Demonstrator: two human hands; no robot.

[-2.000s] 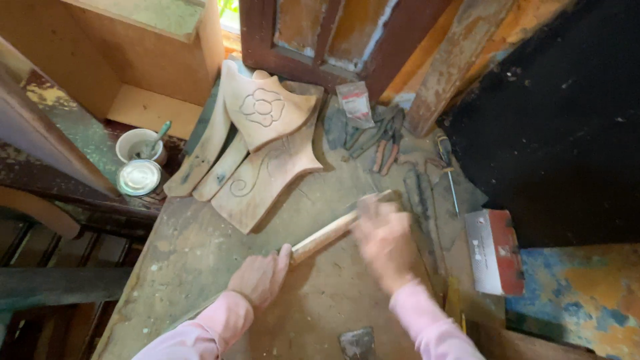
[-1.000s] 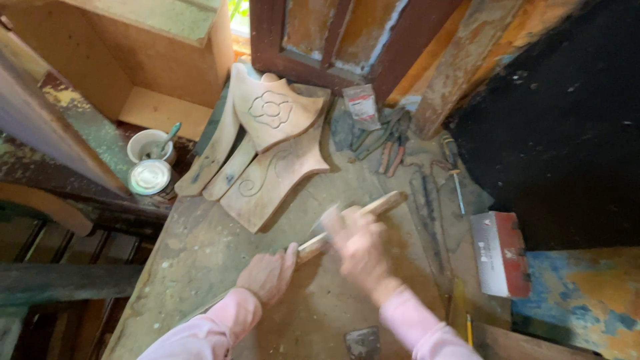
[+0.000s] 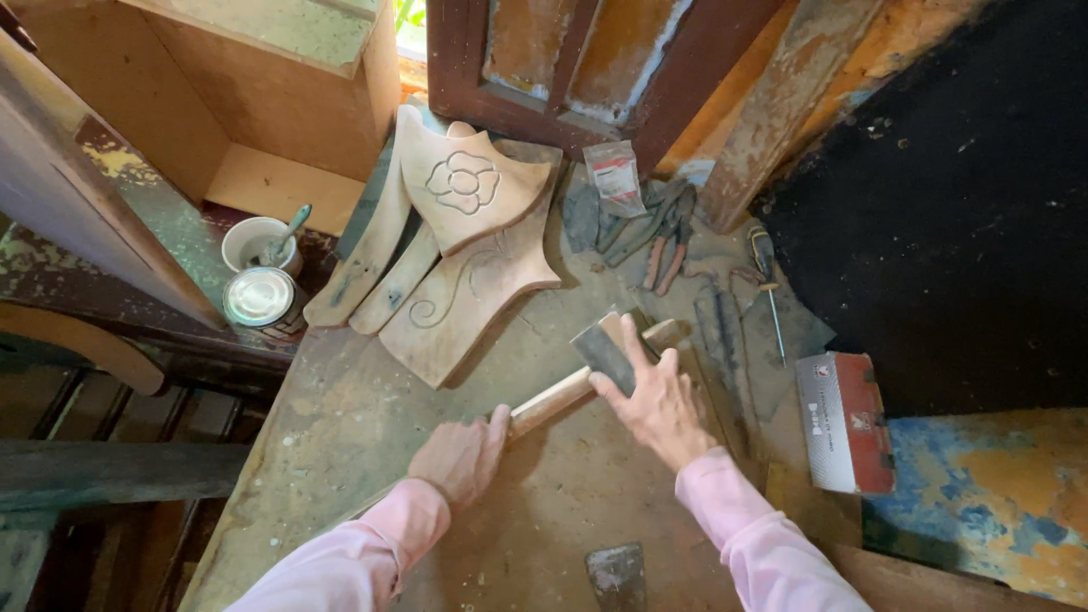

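My left hand (image 3: 463, 457) grips a narrow wooden strip (image 3: 552, 402) that slants up and right across the workbench. A flat dark block (image 3: 605, 347), perhaps a sanding block, lies across the strip near its far end, under the fingers of my right hand (image 3: 659, 404). The strip's tip shows beyond the block. Up and left of the hands lie shaped wooden panels, one carved with a flower (image 3: 463, 183) and resting over one carved with a scroll (image 3: 476, 297). Two curved wooden pieces (image 3: 365, 255) lie beside them. A small flat metal piece (image 3: 616, 576) lies near the bench's front.
Pliers (image 3: 667, 246) and a plastic packet (image 3: 614, 177) lie at the back of the bench, a screwdriver (image 3: 769, 285) and a red and white box (image 3: 841, 422) on the right. Left stand a white tub with a brush (image 3: 259, 242) and a round tin (image 3: 262, 297).
My right hand, blurred in both earlier frames, now shows sharply on the block near the strip's far end. My left hand still grips the strip.
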